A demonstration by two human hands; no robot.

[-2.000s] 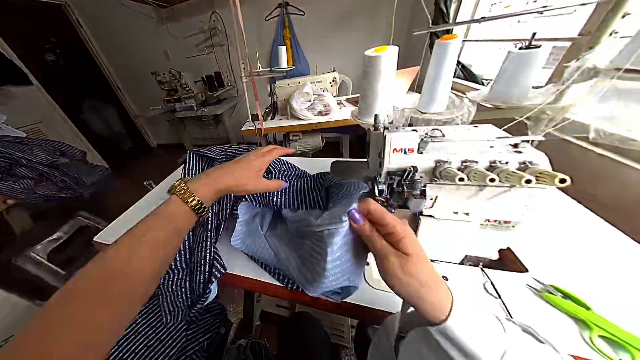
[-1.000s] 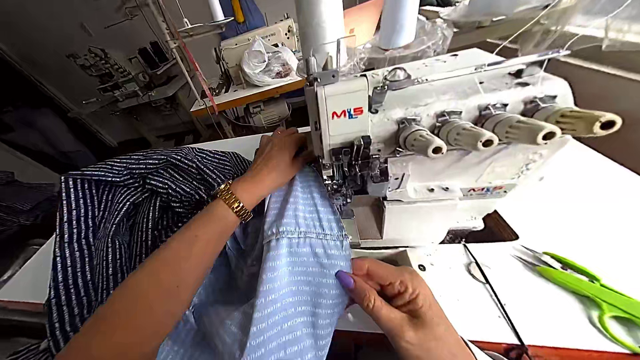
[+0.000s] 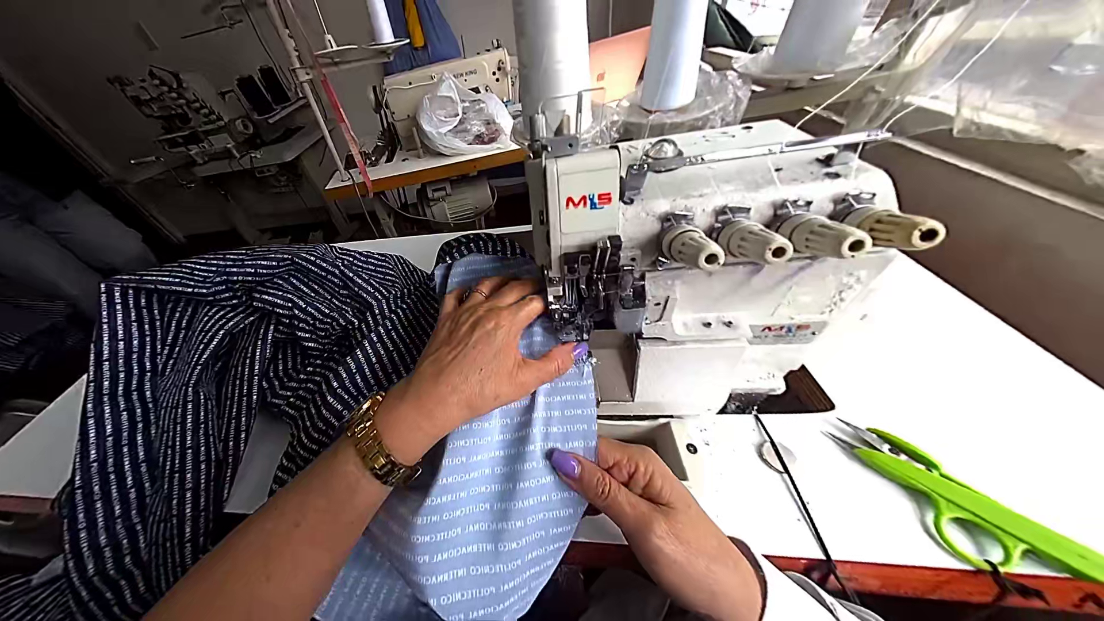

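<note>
Dark blue fabric with white stripes of lettering point(image 3: 345, 336) is heaped at the left, and its pale blue reverse side point(image 3: 509, 483) hangs over the table's front edge. My left hand point(image 3: 483, 354), with a gold watch on the wrist, lies spread on the cloth just left of the needle area of a white overlock sewing machine point(image 3: 690, 302). Its thumb touches the edge near the presser foot, which is partly hidden. Lower down, my right hand point(image 3: 647, 500) pinches the cloth's right edge between thumb and fingers.
Green-handled scissors point(image 3: 966, 500) and a thin black rod-like tool point(image 3: 802, 500) lie on the white table point(image 3: 914, 371) at right. Thread cones point(image 3: 673, 52) stand behind the machine. Farther back, a plastic bag point(image 3: 464, 116) sits by another sewing machine point(image 3: 457, 78).
The cloth, first held up before the machine, now lies along its needle area. Since one second ago my left hand has come down the cloth toward the front. The view has moved closer to the machine.
</note>
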